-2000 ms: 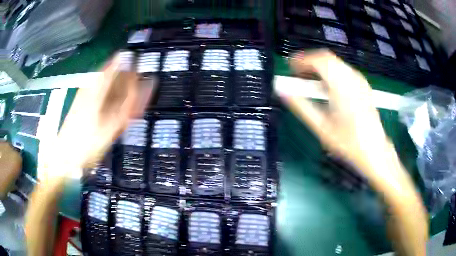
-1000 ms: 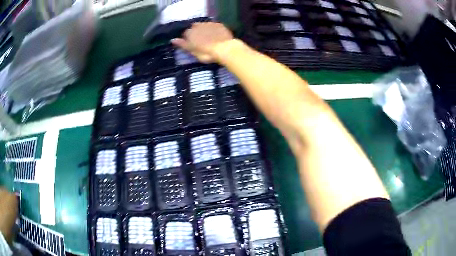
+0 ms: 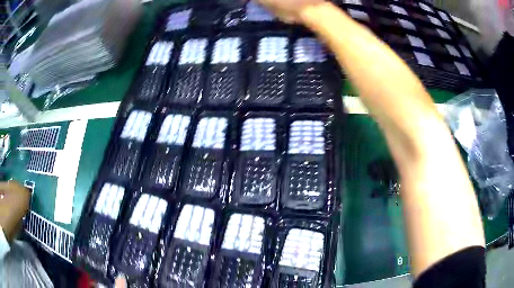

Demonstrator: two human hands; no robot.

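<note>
A black blister tray (image 3: 337, 219) with rows of phone-shaped pockets fills the middle, slightly tilted. Keypad housings with pale keys (image 3: 257, 135) show in the pockets. My right forearm reaches over the tray's far right corner. My right hand (image 3: 290, 7) is at the far edge of the tray, blurred and cut off by the top of the picture, so its fingers and any hold are hidden. Only a fingertip of my left hand (image 3: 120, 282) shows at the bottom edge, by the tray's near left side.
Stacked blister trays (image 3: 420, 42) stand at the far right. Bundled greyish packaging (image 3: 79, 48) lies far left. A crumpled clear bag (image 3: 479, 146) is at the right. Blurred dark loose parts (image 3: 383, 175) lie right of the tray. Another person's hand (image 3: 14, 205) is at the left, near striped sheets (image 3: 42, 149).
Both hands were over the tray's sides; then my right hand went to its far edge and stays there. The tray now sits higher in view. A fingertip of my left hand has come in at the bottom.
</note>
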